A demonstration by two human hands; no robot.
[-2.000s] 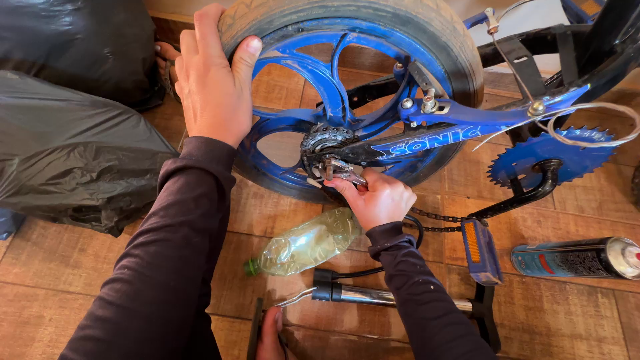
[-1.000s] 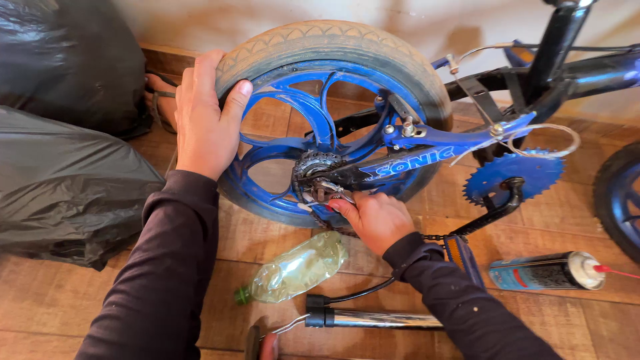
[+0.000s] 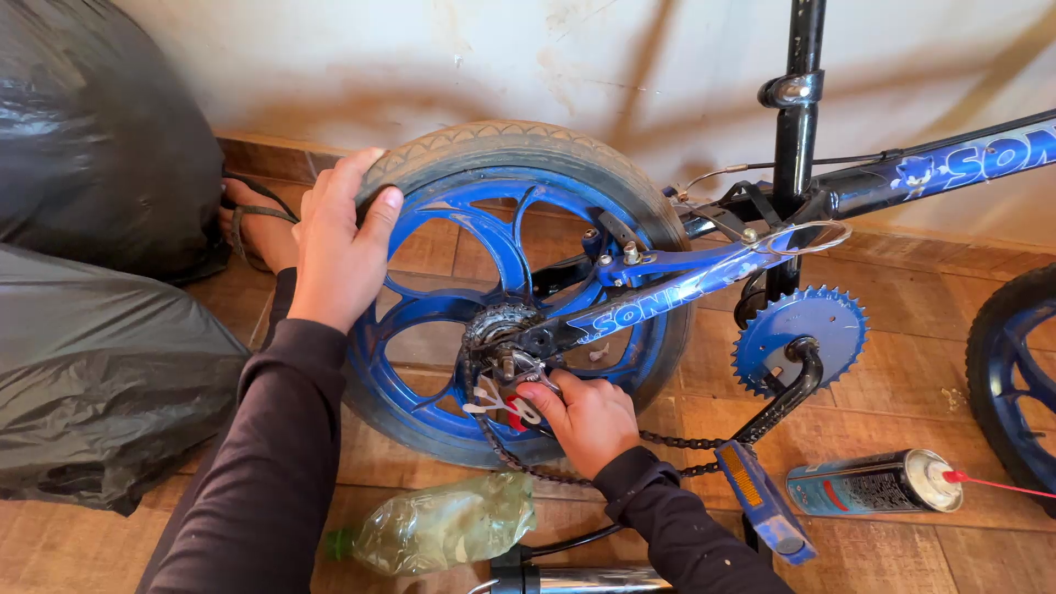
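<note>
My left hand grips the upper left of the bicycle's rear tyre, thumb on the near side and fingers over the tread. The blue spoked wheel stands in the black and blue frame. At the hub, below the sprocket, my right hand is closed around part of the rear derailleur; its fingers hide much of that part. The chain hangs slack from the rear and runs low toward the crank, off the blue chainring.
A crumpled green plastic bottle and a floor pump lie below the wheel. A spray can with a red straw lies right of the pedal. Black plastic bags are at left, the wall behind, the front wheel at far right.
The view has shifted, showing more of the wall, the frame and the front wheel. Both hands keep their places on the tyre and at the derailleur.
</note>
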